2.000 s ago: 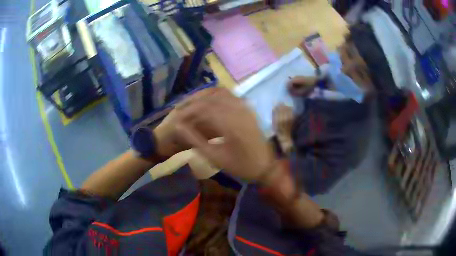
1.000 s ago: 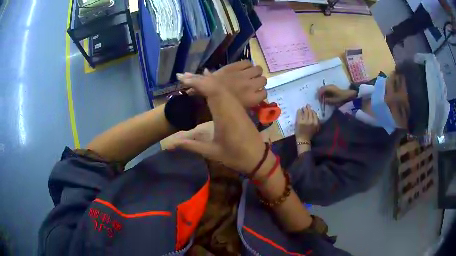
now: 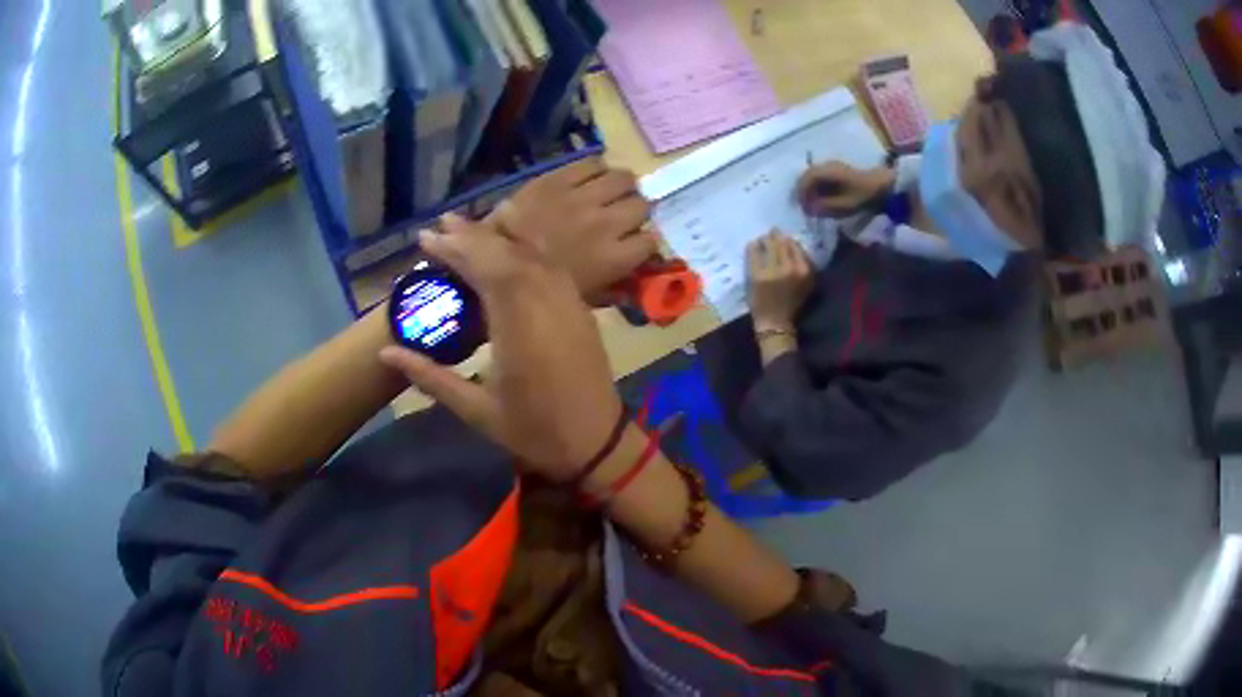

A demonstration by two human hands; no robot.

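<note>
My left hand (image 3: 579, 232) reaches in from the left, fingers curled around an orange-red flanged part (image 3: 667, 293) whose round hollow end shows beyond the fingers. The rest of the part is hidden by the hand. A dark round smartwatch (image 3: 435, 315) with a lit screen is on my left wrist. My right hand (image 3: 511, 320), with bracelets on its wrist, crosses over my left wrist. Its thumb and fingers are spread on either side of the watch face. I cannot tell whether the fingertips touch it.
A masked person (image 3: 885, 327) writes on white sheets (image 3: 722, 211) at a wood desk (image 3: 817, 48). A pink form (image 3: 688, 68), a calculator (image 3: 895, 102) and a basket of folders (image 3: 327, 232) are there. A black cart (image 3: 204, 123) stands left, a blue stool (image 3: 708, 443) under the person.
The watch screen was dark and is now lit. My right hand has shifted left to frame the watch. The view has shifted, and more of the blue stool shows.
</note>
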